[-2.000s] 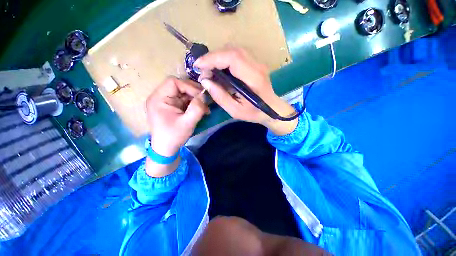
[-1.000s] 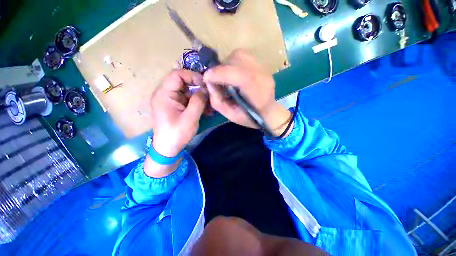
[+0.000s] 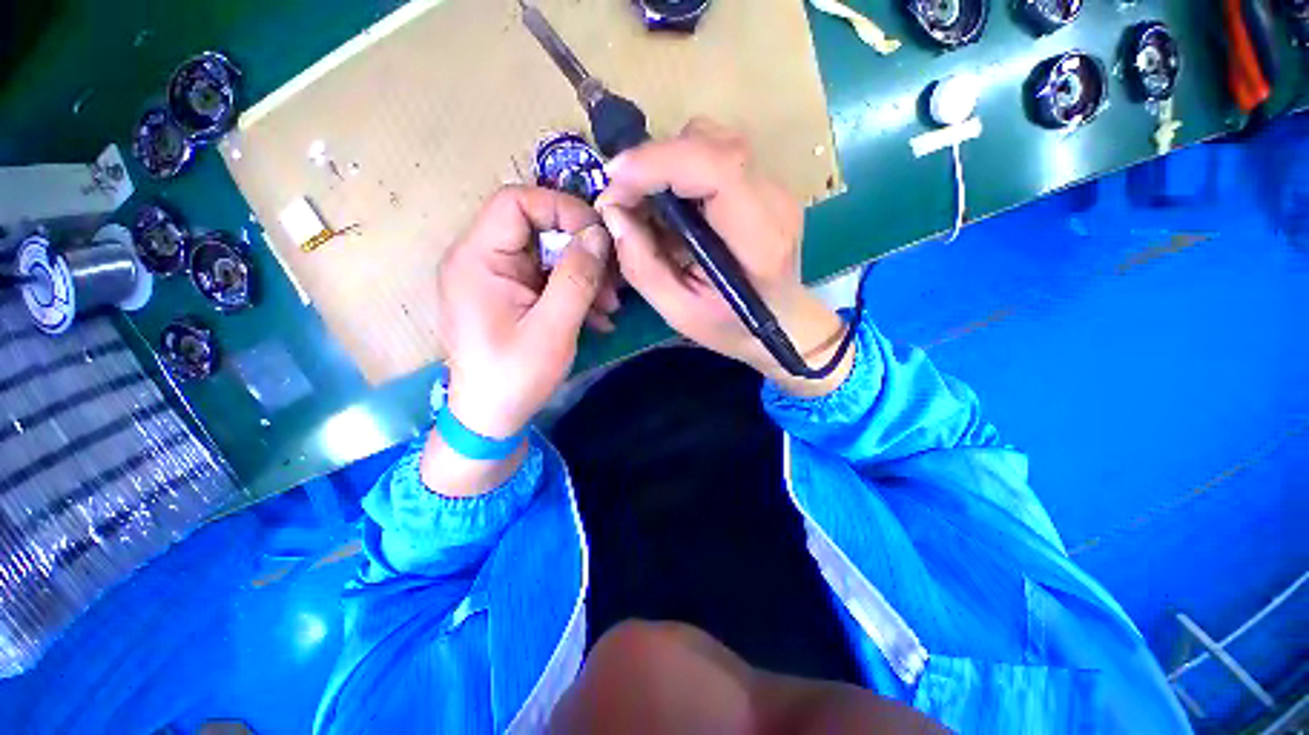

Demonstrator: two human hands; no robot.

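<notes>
My left hand (image 3: pixel 520 295), with a blue band on the wrist, pinches a small white block (image 3: pixel 554 247), likely a battery pack, between thumb and fingers. My right hand (image 3: pixel 714 244) holds a black soldering iron (image 3: pixel 715 264) along its handle. The iron's metal barrel and tip point up and away over the board. A round dark housing (image 3: pixel 569 162) with silver inner parts lies on the tan board (image 3: pixel 416 101), just beyond my left fingertips and beside the right fingers. Any thin wires between my fingers are too small to make out.
Another white block with yellow tape (image 3: pixel 305 220) lies on the board's left part. Several round housings (image 3: pixel 221 270) stand at left and upper right. A solder spool (image 3: pixel 89 276) and ribbed clear plastic (image 3: pixel 101 460) are at left. A taped white disc (image 3: pixel 952 101) and red-handled tool (image 3: pixel 1243 55) are at right.
The white block now shows more clearly between my left fingers. The iron's dark collar has shifted slightly right, away from the housing, with its tip still pointing away. Both hands stay close together.
</notes>
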